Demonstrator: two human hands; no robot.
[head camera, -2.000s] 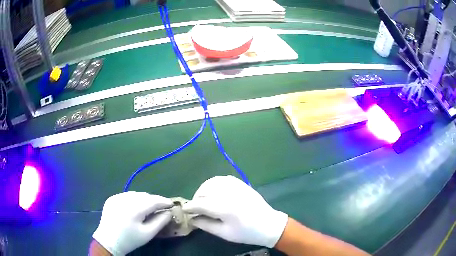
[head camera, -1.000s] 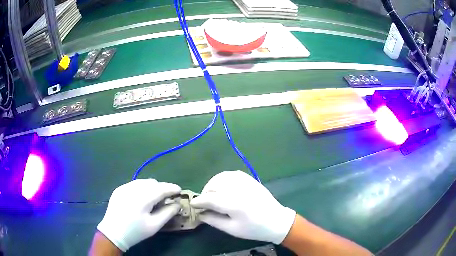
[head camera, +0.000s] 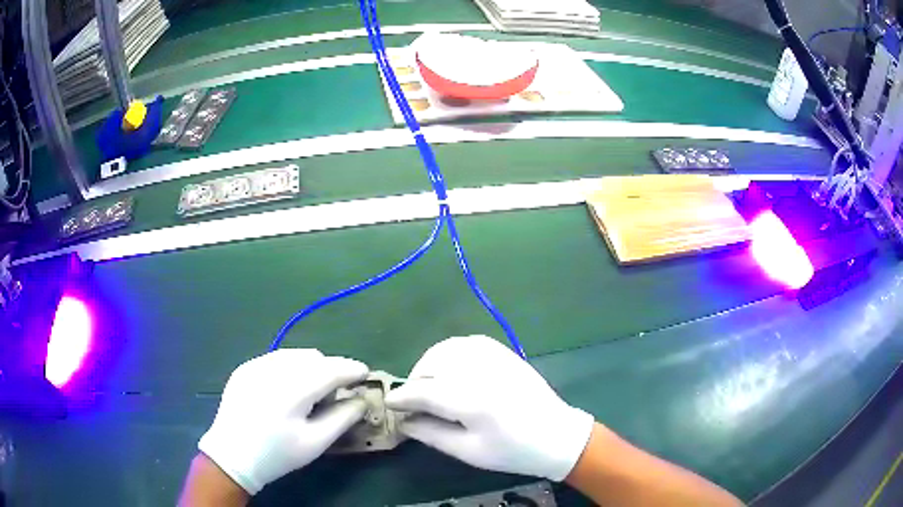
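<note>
My left hand (head camera: 287, 414) and my right hand (head camera: 495, 408), both in white gloves, meet over a grey metal base fixture (head camera: 377, 436) at the bottom centre. Both hands grip its sides, with thumbs and fingertips close together over its middle. Any small part between the fingertips is too hidden to tell. Blue air tubing (head camera: 426, 158) splits in a Y, and its two ends run down behind my hands. An open jig plate (head camera: 510, 498) with dark openings is cut off by the bottom edge.
Glaring UV lamps stand left (head camera: 69, 340) and right (head camera: 780, 250). A tan-yellow flat pack (head camera: 668, 220) lies by the right lamp. Loaded jig plates (head camera: 239, 189) lie along the pale strips. A white tray (head camera: 584, 89) holds a red-and-white round item (head camera: 477, 71). Stacked trays (head camera: 540, 14) are behind.
The jig plates on the strip have moved left. The view has shifted slightly, and more of the open plate shows at the bottom. My hands stay together on the fixture.
</note>
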